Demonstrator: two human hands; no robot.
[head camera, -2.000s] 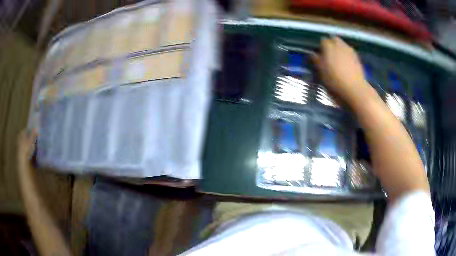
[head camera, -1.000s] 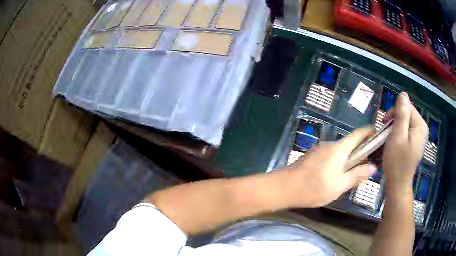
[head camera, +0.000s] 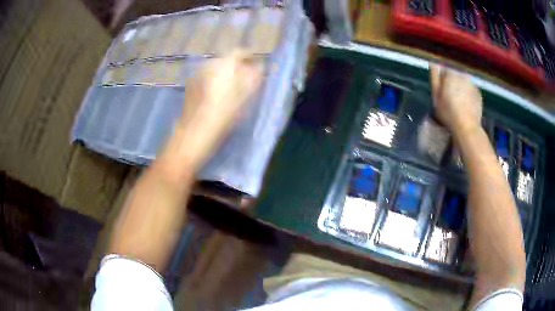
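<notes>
A clear phone tray (head camera: 328, 223) lies on the dark green mat with keypad phones (head camera: 398, 218) in its pockets, blue-and-black screens up. My right hand (head camera: 456, 100) is over the tray's back row, blurred; its fingertips are near the back edge and what they hold cannot be made out. A pale blurred patch (head camera: 433, 138) shows in the pocket below it. My left hand (head camera: 225, 82) is blurred over the cover tray stack (head camera: 134, 118) at left, at the row of beige covers (head camera: 204, 30); whether it grips a cover cannot be told.
A dark flat slab (head camera: 325, 91) lies on the mat between the stack and the phone tray. A red rack (head camera: 474, 45) with dark keypad phones is beyond the mat's pale edge. A brown carton (head camera: 42, 115) stands at far left.
My hands have parted: the left moved from the phone tray to the cover stack, the right moved to the tray's back row. The phone-like item between them is no longer seen there.
</notes>
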